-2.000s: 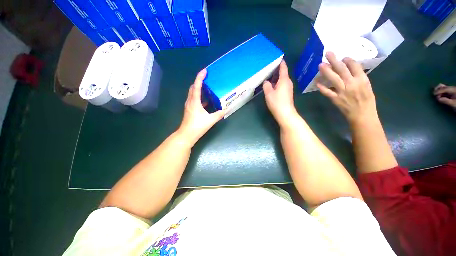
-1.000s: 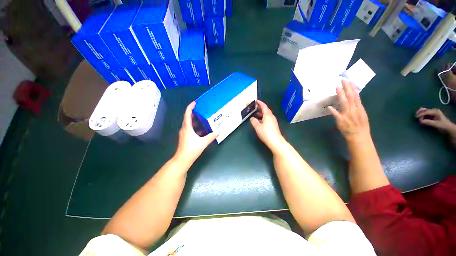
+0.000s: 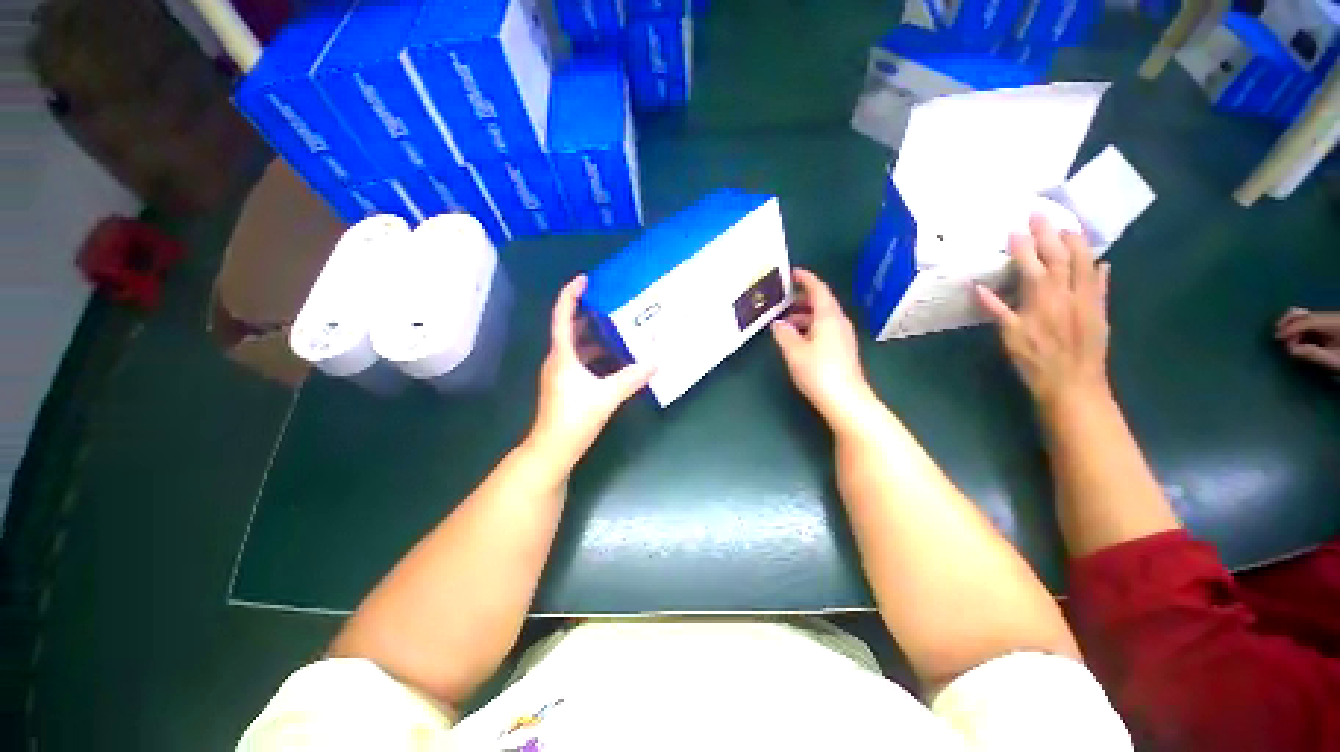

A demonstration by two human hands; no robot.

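Observation:
A closed blue and white retail box [image 3: 703, 301] is between my two hands above the dark green table [image 3: 705, 551]. Its blue face points up and back, and its white face with a small dark product picture is turned toward me. My left hand [image 3: 578, 379] grips the left end, with the thumb at the lower front corner. My right hand [image 3: 823, 350] grips the right end, with the thumb near the picture. Some fingers of both hands are hidden behind the box.
Two tall white oval units [image 3: 444, 294] stand at left before stacked blue boxes [image 3: 478, 110]. A brown carton [image 3: 272, 265] is beyond the left edge. At right, a red-sleeved person's hand [image 3: 1061, 316] touches an open box [image 3: 941, 287]. Another hand [image 3: 1308, 335] shows far right.
The box in my hands has tilted so that more of its white face and picture shows. The neighbour's hand is still at the open box. The camera view has shifted.

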